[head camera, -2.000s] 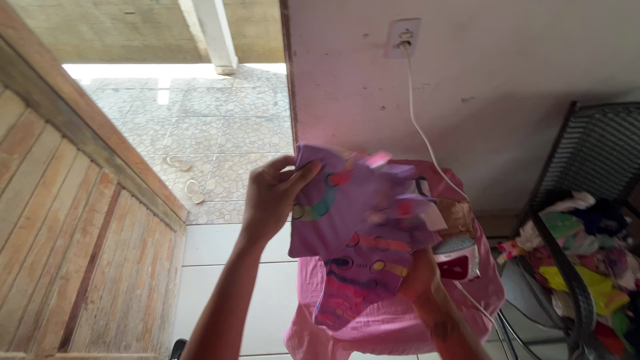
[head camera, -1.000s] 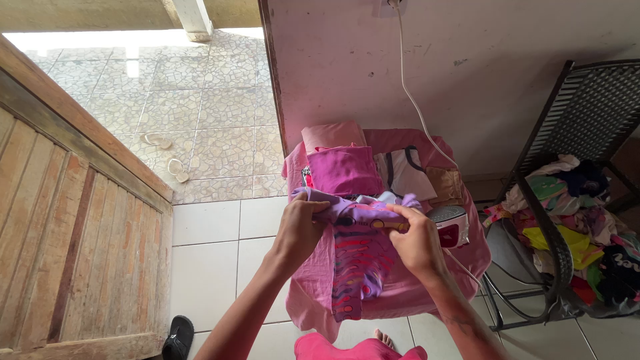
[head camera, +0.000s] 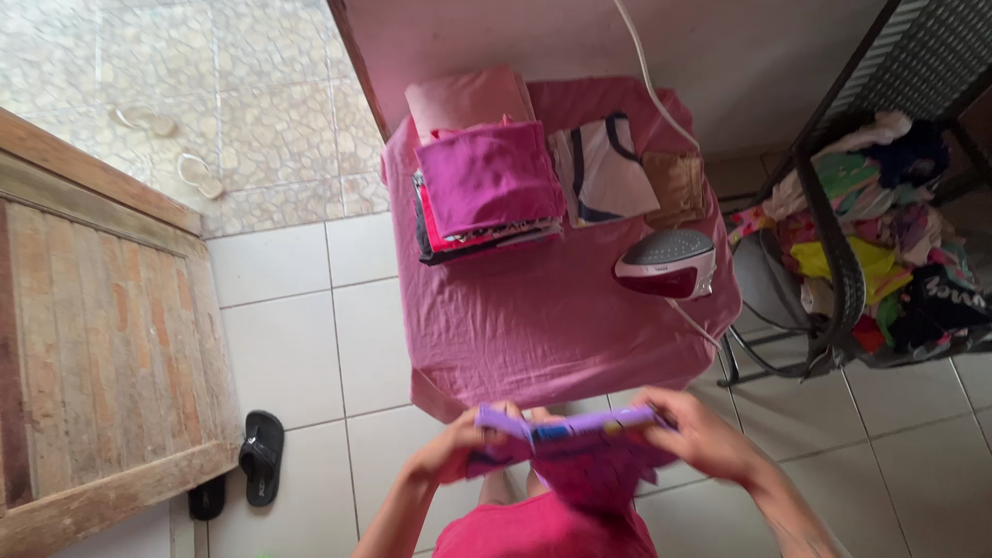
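Observation:
A purple printed garment is stretched between my hands, in front of my body and just off the near edge of the cloth-covered table. My left hand grips its left end, and my right hand pinches its right end. On the pink cloth lies an electric iron, on its side with its soleplate toward the back. To its left is a stack of folded clothes with a magenta garment on top. A folded white garment with dark trim and a folded brown piece lie near the back.
A dark woven chair at right holds a heap of mixed clothes. The iron's white cord runs up along the wall. A wooden door stands at left, with black slippers beside it. Light sandals lie beyond the doorway.
Both hands have drawn the purple garment off the table toward my body, uncovering the pink cloth's front part. The view has tipped downward.

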